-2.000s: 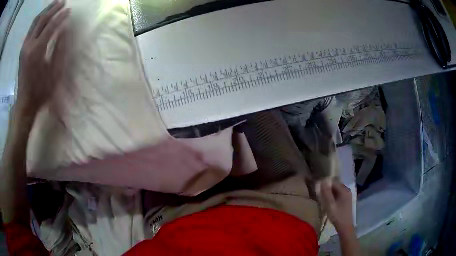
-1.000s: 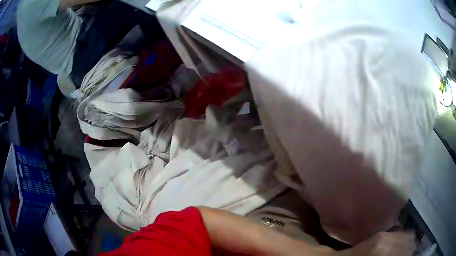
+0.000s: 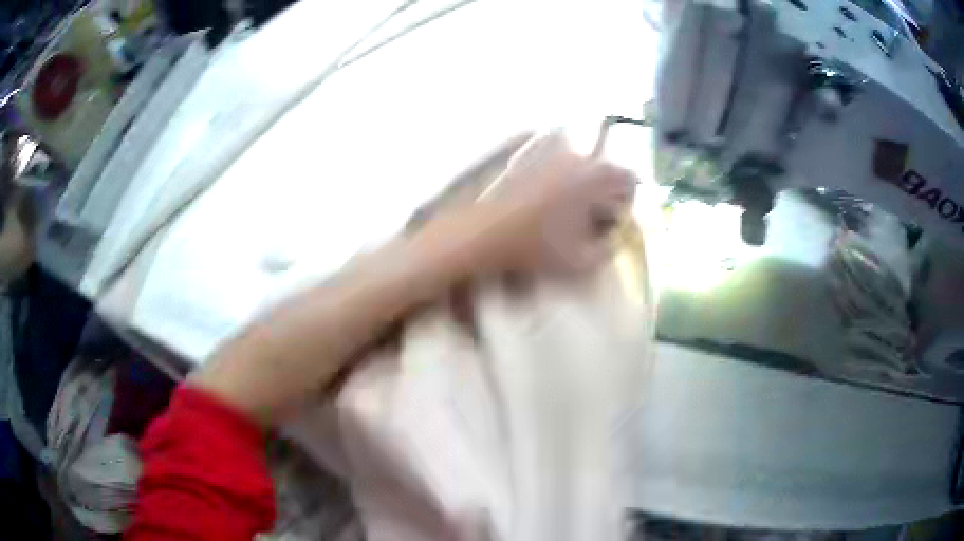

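Observation:
My left hand [image 3: 581,217], blurred, reaches from the lower left in a red sleeve and is closed at the top of a cream cloth [image 3: 539,391]. The cloth hangs in blurred folds below the hand and over the table's front edge. The hand is just left of the sewing machine head [image 3: 703,95]. The lamp glows brightly beside the needle area [image 3: 729,238], where small parts cannot be made out. My right hand is not in view.
The white table [image 3: 264,201] extends to the left, with a front ledge [image 3: 793,444] at lower right. Thin clear or pale material [image 3: 872,285] lies under the machine arm. Crumpled cloth [image 3: 100,454] lies at lower left. Part of a person shows at the left edge.
The view has swung right, bringing the machine head into view. My left hand is now up beside the machine with the cream cloth, which has bunched into narrower folds.

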